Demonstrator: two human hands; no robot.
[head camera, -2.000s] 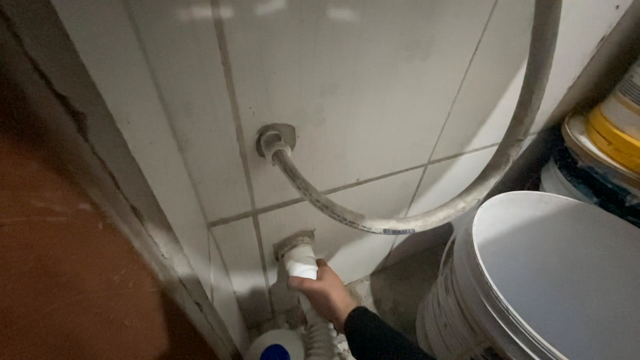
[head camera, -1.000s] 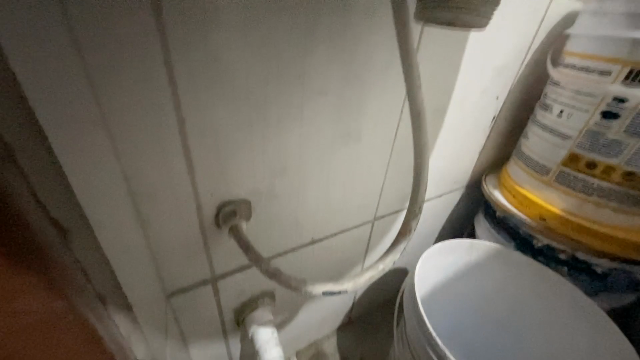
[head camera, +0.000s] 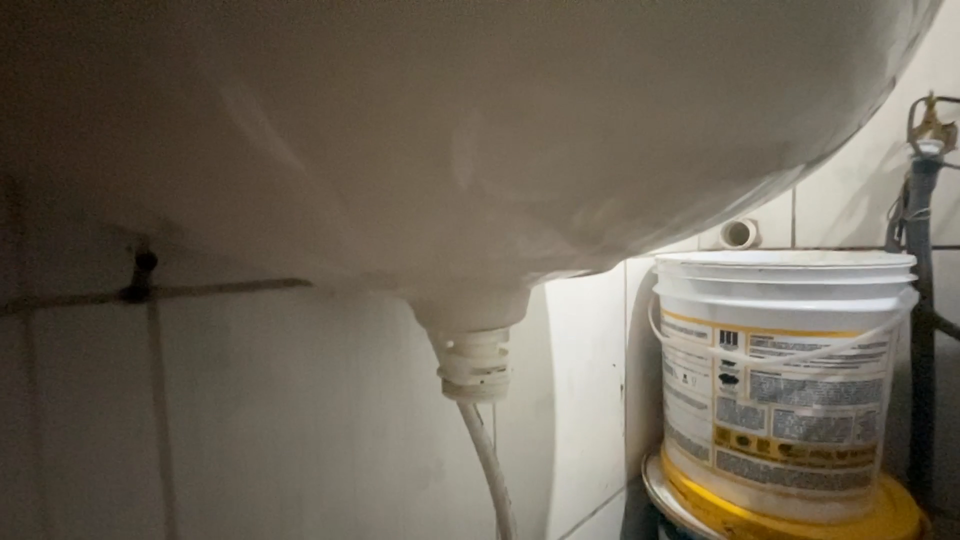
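Note:
Neither of my hands shows in the head view, so what they hold or touch is hidden. The underside of a white washbasin (head camera: 465, 150) fills the upper part of the view. From its bottom a threaded white plastic drain fitting (head camera: 475, 364) points down, with no pipe joined to its lower end. A pale flexible hose (head camera: 486, 457) hangs down close by; where its upper end goes is hidden behind the fitting.
A white plastic bucket (head camera: 776, 397) with a wire handle and printed label stands on a yellow lid (head camera: 896, 510) at right. Behind it are an open pipe stub (head camera: 739, 234) and a dark vertical pipe (head camera: 921, 315). A tiled wall (head camera: 300, 420) closes off the back.
The view has swung up from the lower wall to the basin's underside. My hand, seen earlier at the white pipe end by the wall, is out of view.

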